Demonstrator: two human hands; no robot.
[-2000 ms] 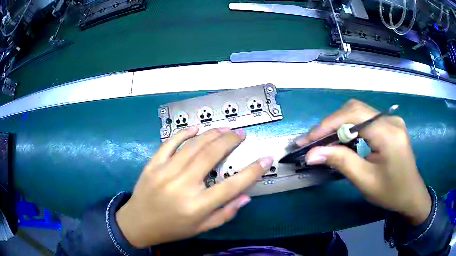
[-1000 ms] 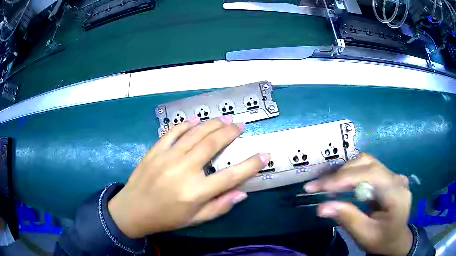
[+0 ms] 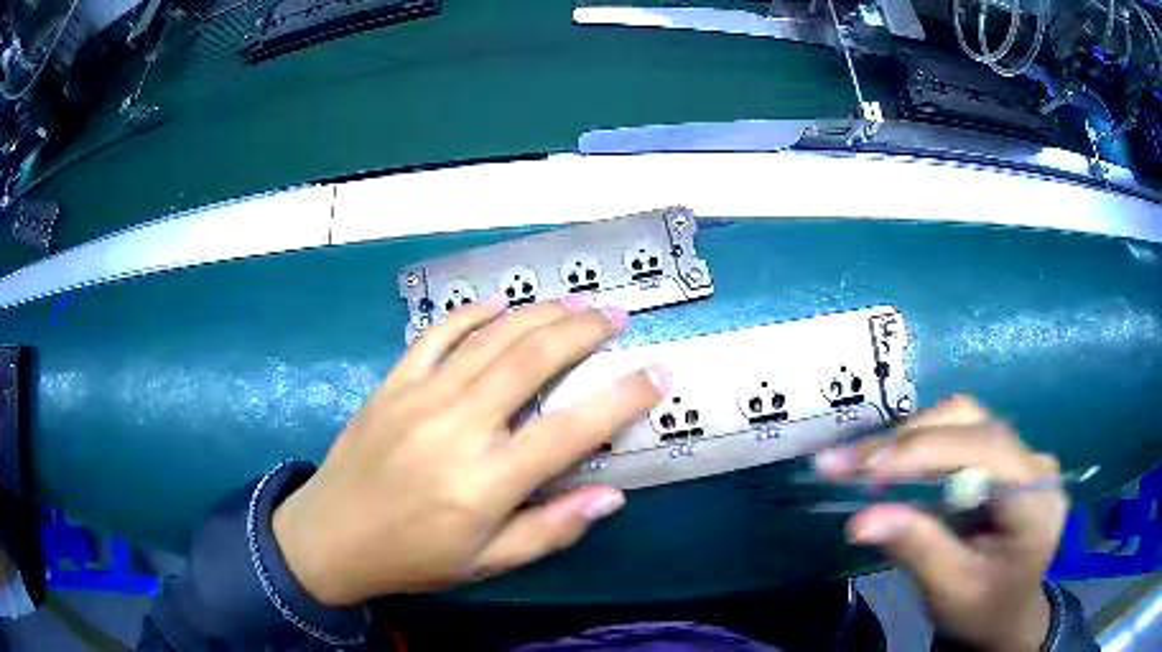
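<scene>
A pale fixture plate [image 3: 726, 369] with four nests lies on the green bench mat, slightly tilted. My left hand [image 3: 452, 446] rests over its left end, fingers spread, the index fingertip on the plate; the leftmost nest is mostly hidden. A second, grey-brown fixture plate [image 3: 548, 260] lies just behind, and my left fingertips cover part of its front edge. My right hand [image 3: 956, 510] is near the first plate's front right corner, holding blurred tweezers [image 3: 970, 489] that point left, clear of the nests. Whether the tweezer tips hold anything cannot be seen.
The white conveyor rail [image 3: 446, 201] runs across behind the plates. Beyond it the green belt [image 3: 497, 96] carries dark fixture plates at upper left [image 3: 334, 23] and upper right [image 3: 975, 96]. Silver guide arms [image 3: 688, 136] cross the belt. A dark tray [image 3: 13, 446] is at the left bench edge.
My right hand with the tweezers has moved from over the pale plate's right half to its front right, uncovering the right nests. My left index finger has shifted slightly. The belt's upper-left plate has moved right.
</scene>
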